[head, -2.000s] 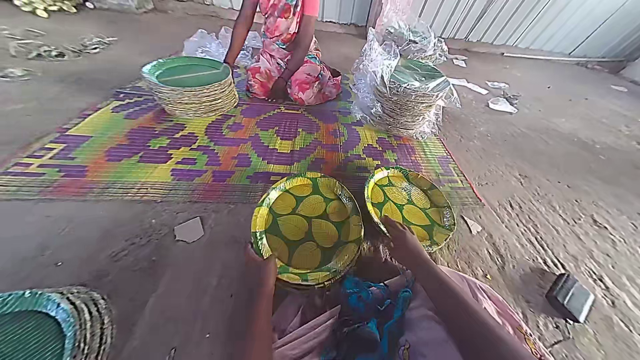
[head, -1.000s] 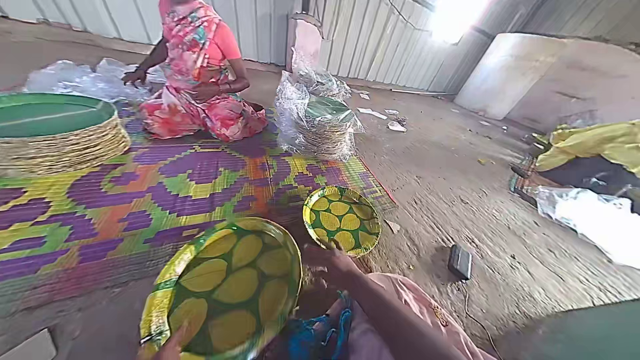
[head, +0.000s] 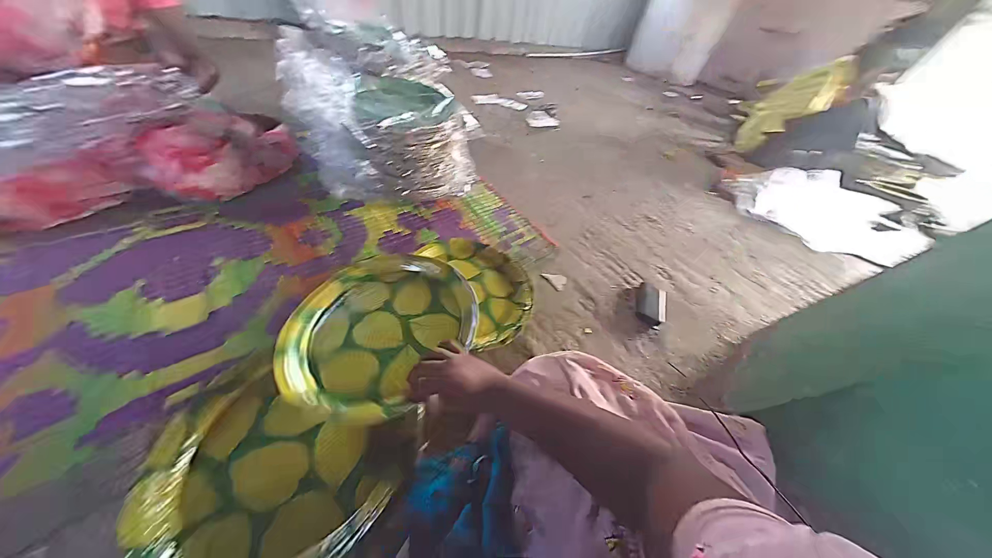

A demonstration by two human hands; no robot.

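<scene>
My right hand (head: 457,380) grips the near right edge of a round plate (head: 380,329) patterned with yellow leaf shapes on green, tilted and raised. Behind it, partly covered from view, another plate of the same pattern (head: 500,298) shows at the right. A larger-looking plate with this pattern (head: 271,473) fills the lower left, its rim shiny and blurred. My left hand cannot be seen. Blue cloth (head: 457,496) and pink cloth (head: 573,387) lie over my lap, beneath my right forearm.
A patterned woven mat (head: 155,310) spreads at the left. On it stands a plastic-wrapped stack of plates (head: 418,147). A person in pink floral clothing (head: 209,155) sits at upper left beside clear plastic. A small dark box-like object (head: 651,304) lies on the ground, with a green surface (head: 891,387) at right.
The view has swung right and moved closer. My right hand now holds up a plate separate from the one behind it. My left hand, seen at a plate's edge earlier, has left the view.
</scene>
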